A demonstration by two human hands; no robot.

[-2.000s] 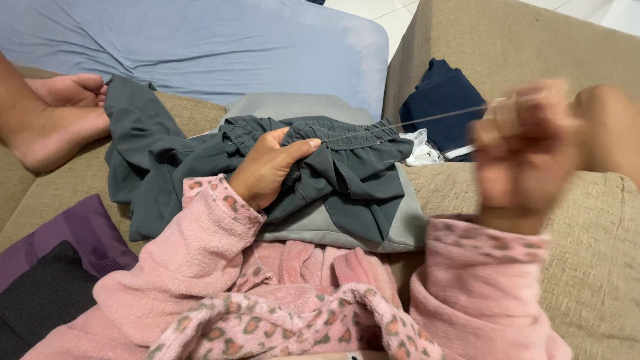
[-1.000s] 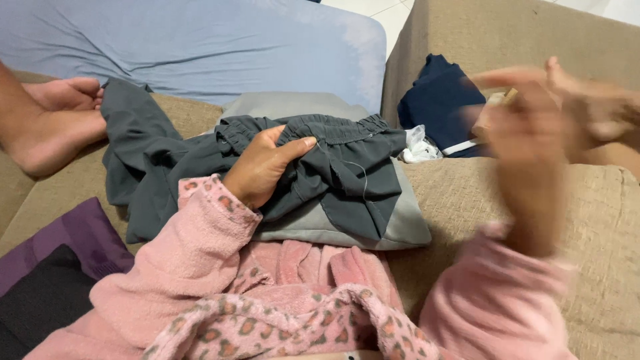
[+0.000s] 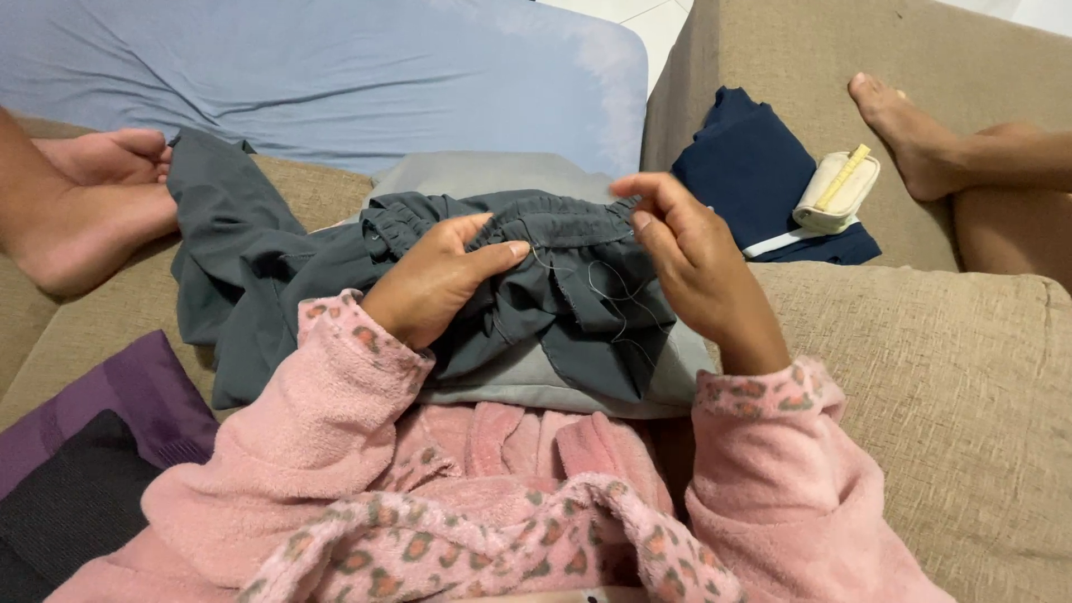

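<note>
Dark grey-green trousers (image 3: 511, 293) with a gathered elastic waistband (image 3: 578, 222) lie over a light grey cushion (image 3: 670, 368) on my lap. My left hand (image 3: 444, 276) pinches the waistband between thumb and fingers. A thin pale thread (image 3: 607, 293) leaves the cloth beside my left thumb and hangs in loose loops over the fabric. My right hand (image 3: 695, 260) is at the right end of the waistband, index finger and thumb bent towards each other. Whether a needle or thread is between its fingertips cannot be made out.
Folded navy cloth (image 3: 745, 167) lies at the right on the sofa, bearing a small cream pouch (image 3: 837, 188) with a yellow strip. Other people's feet rest at both sides. Purple cloth (image 3: 159, 394) and black cloth (image 3: 75, 486) lie at lower left; a blue-covered mattress (image 3: 335, 75) lies ahead.
My right hand, earlier out at the right with the thread pulled taut, is now back by the waistband. The thread has gone slack. My left hand has kept its hold.
</note>
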